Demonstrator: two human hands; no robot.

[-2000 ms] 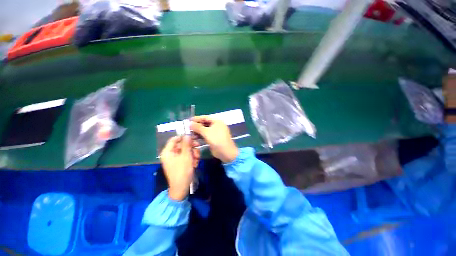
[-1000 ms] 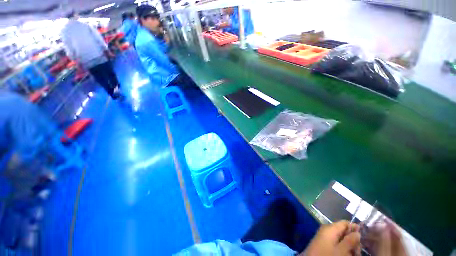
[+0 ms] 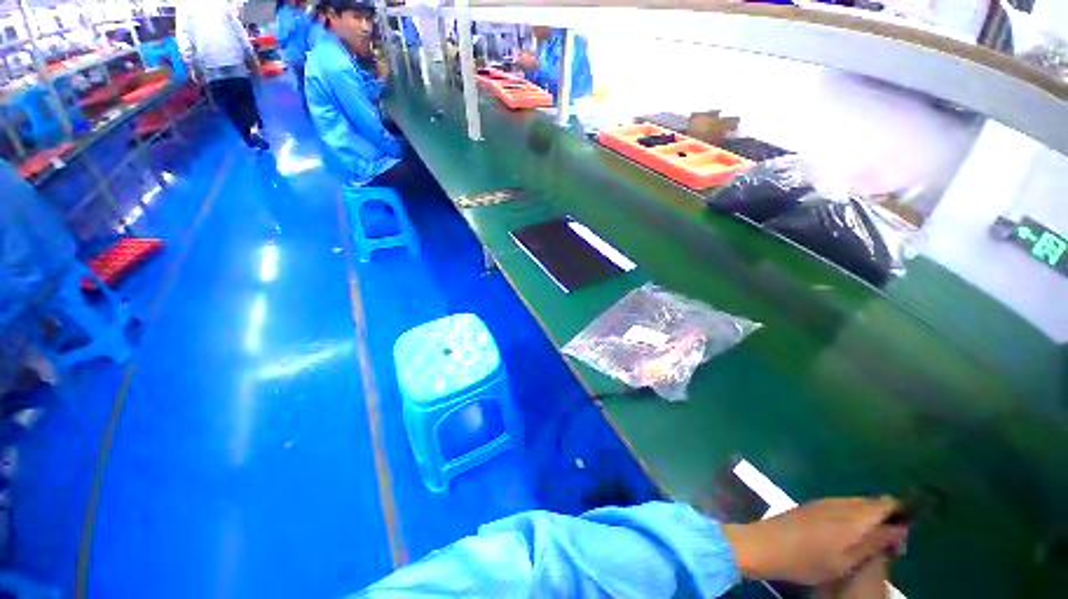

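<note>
My left hand is at the lower right, fingers curled, with blurred dark strips at its fingertips. My right hand touches it from below and is mostly cut off by the bottom edge; its grip is hidden. A dark sheet with a white band lies on the green bench beside my left hand, which partly covers it. A clear poly bag with reddish and white contents lies farther along. Beyond it lies a second black sheet with a white band.
A light blue stool stands left of the green bench, with another farther back. A seated coworker is at the bench. Orange trays and black bags are on the far side. A white shelf edge crosses above.
The view has swung left along the bench and aisle, then tilted slightly. My hands now show at the lower right, and my left hand lies flatter, pointing right, than a second ago.
</note>
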